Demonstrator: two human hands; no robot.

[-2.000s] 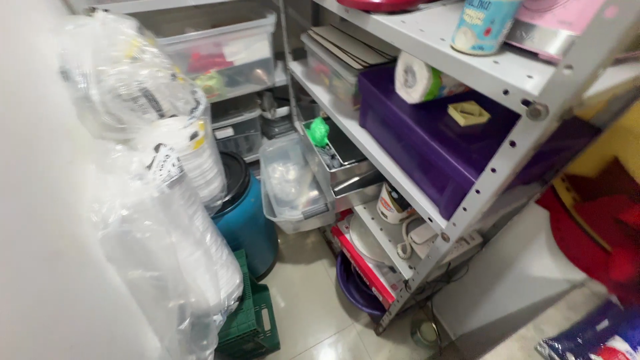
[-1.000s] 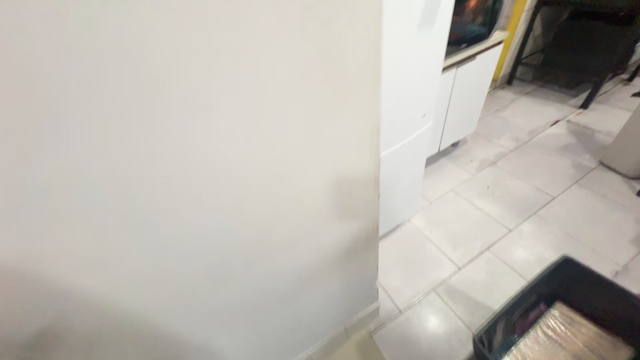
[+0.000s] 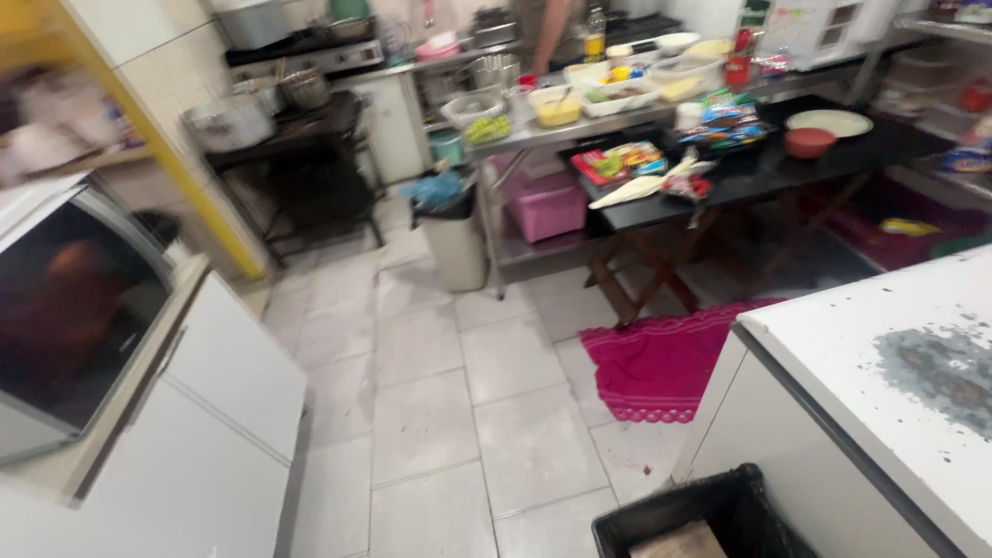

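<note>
Neither my left hand nor my right hand shows in the head view. Low at the right, a black plastic crate (image 3: 612, 521) holds something flat and brownish; whether I hold it cannot be told. Farther off, a steel table (image 3: 511, 143) bears plastic tubs of food, a bunch of green grapes (image 3: 488, 129) and a bottle of yellow oil (image 3: 594, 35). On the black table (image 3: 628, 213) in front of it lie a white piping bag (image 3: 632, 191), colourful packets (image 3: 725, 124), a red bowl (image 3: 810, 142) and a pale plate (image 3: 829, 124).
A white chest freezer (image 3: 821, 341) with a worn top stands at right, beside a magenta rug (image 3: 659, 364). A white cabinet (image 3: 225, 372) with a microwave oven (image 3: 85, 302) is at left. A waste bin (image 3: 456, 248) stands by the steel table. Another person's arm (image 3: 550, 35) shows behind it.
The view has swung from storage shelves, past a white wall, to the kitchen. The black crate stays low at the right since a second ago.
</note>
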